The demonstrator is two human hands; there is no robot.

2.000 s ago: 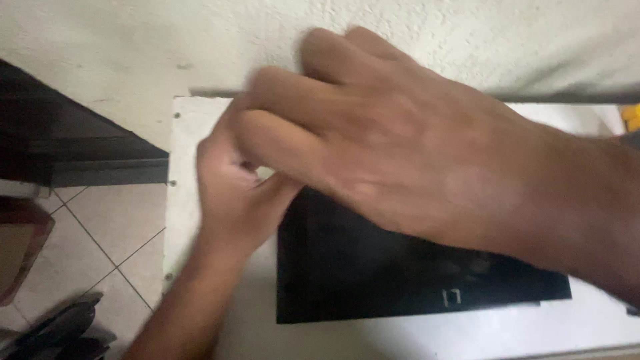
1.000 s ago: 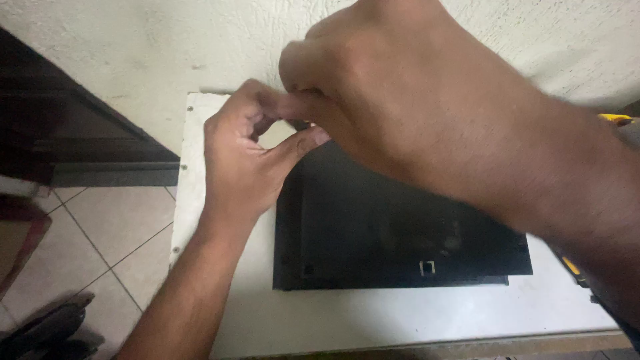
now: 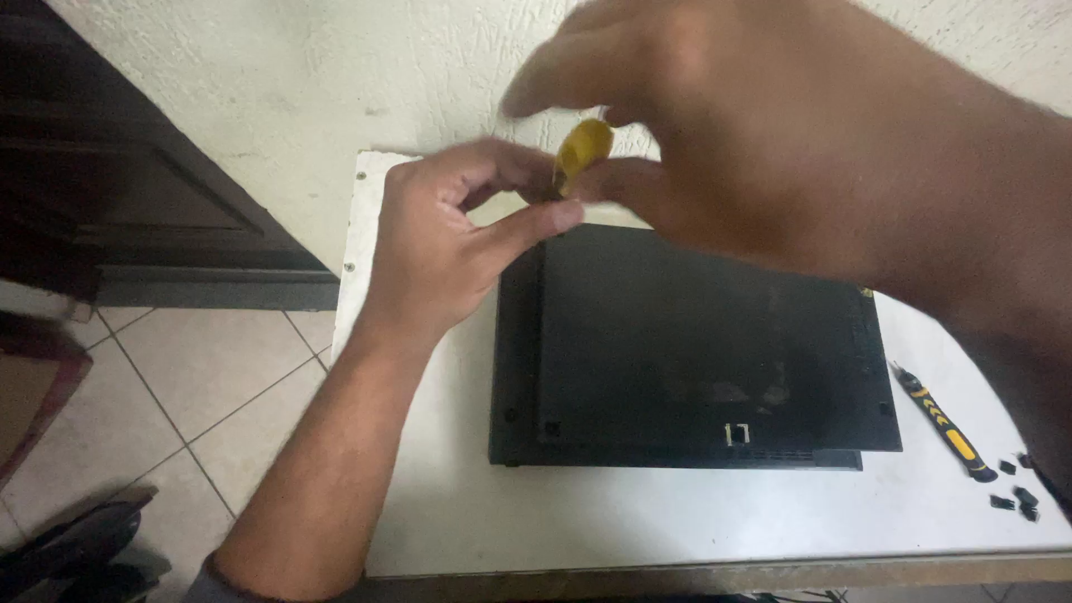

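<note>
Above the back left corner of a dark laptop-like device (image 3: 712,335) on a white table, my left hand (image 3: 452,226) pinches something small and dark, mostly hidden by the fingertips. A yellow object (image 3: 584,146), blurred, stands between my two hands. My right hand (image 3: 695,126) is beside it, with the thumb at its lower end and the fingers lifted away from it. A flat black panel lies slightly askew over the device's base. Right of the device lies a black and yellow precision screwdriver (image 3: 946,427).
Several small black pieces (image 3: 1023,501) lie near the table's right edge. A textured wall (image 3: 335,92) rises behind the white table (image 3: 469,528). To the left are a dark wooden piece of furniture (image 3: 151,193), a tiled floor (image 3: 209,377) and dark footwear-like items (image 3: 84,544).
My right hand's fingers have spread apart, and the yellow object between the hands now shows. My left hand stays at the device's back left corner.
</note>
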